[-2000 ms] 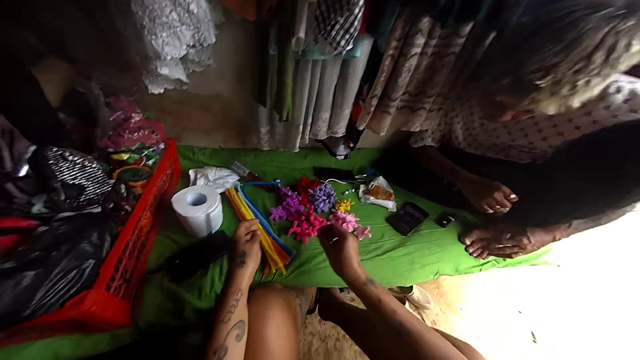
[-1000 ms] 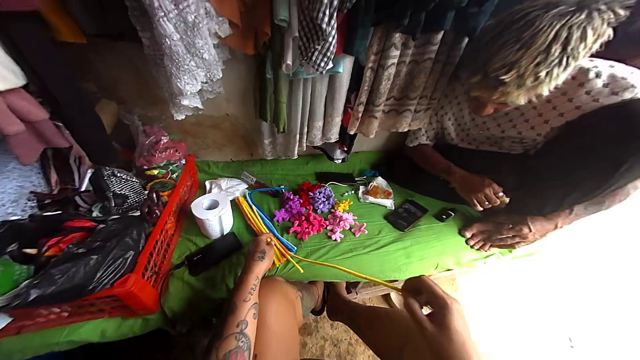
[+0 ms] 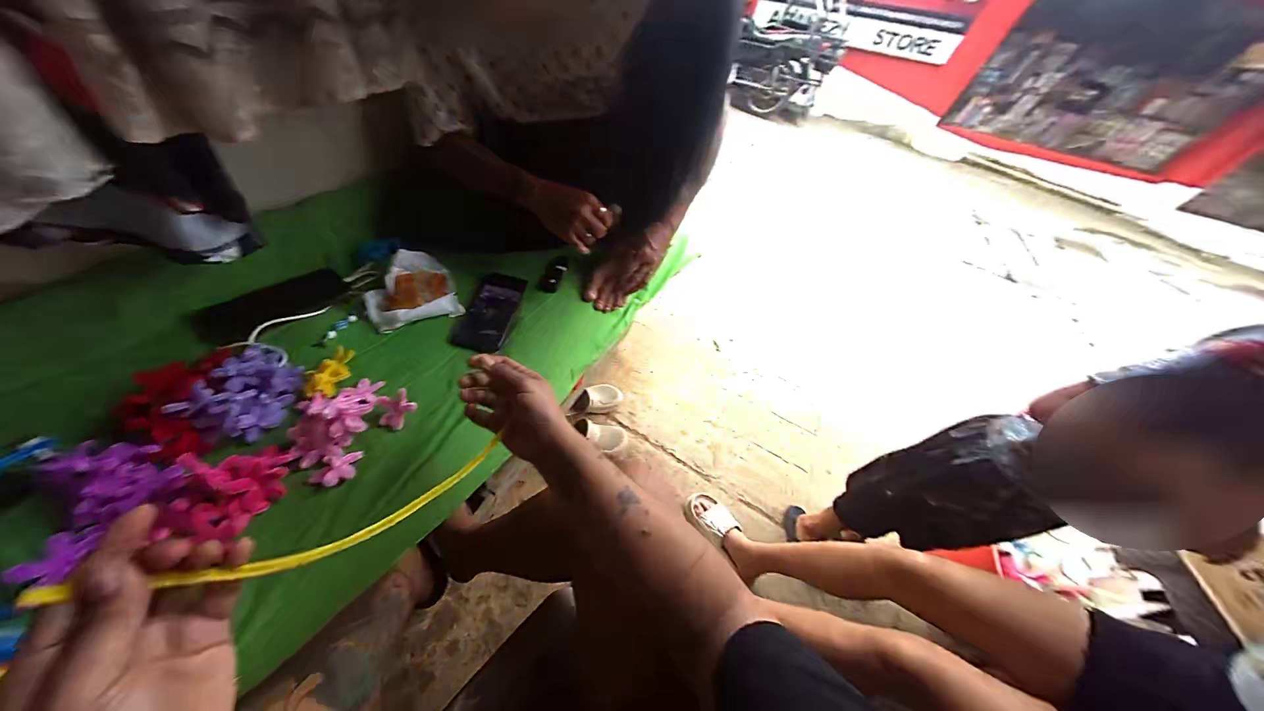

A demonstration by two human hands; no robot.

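Note:
A yellow pipe cleaner [image 3: 365, 530] spans between my two hands above the edge of the green cloth [image 3: 395, 395]. Its left end lies between the thumb and fingers of my left hand [image 3: 148, 612], palm up at the lower left. My right hand [image 3: 513, 400] has the other end at its palm side, fingers curled. Beyond my left hand are bunches of small flowers: purple [image 3: 104, 484], dark pink [image 3: 222, 494], red [image 3: 168, 405], violet [image 3: 242, 390], light pink [image 3: 336, 425] and yellow [image 3: 329, 372]. Blue pipe cleaners [image 3: 25, 452] show partly at the left edge.
A black phone [image 3: 490, 312], an opened white wrapper with orange food [image 3: 415, 289], a black case [image 3: 272, 304] and a white cable [image 3: 286, 321] lie farther back. One person sits cross-legged there; another sits at the right. Pale shoes [image 3: 597, 399] stand on the ground below.
The view has swung right. The yellow pipe cleaner, at first in the bundle, was drawn out to the right by my right hand and is now stretched between both hands. A person at the right has come into view.

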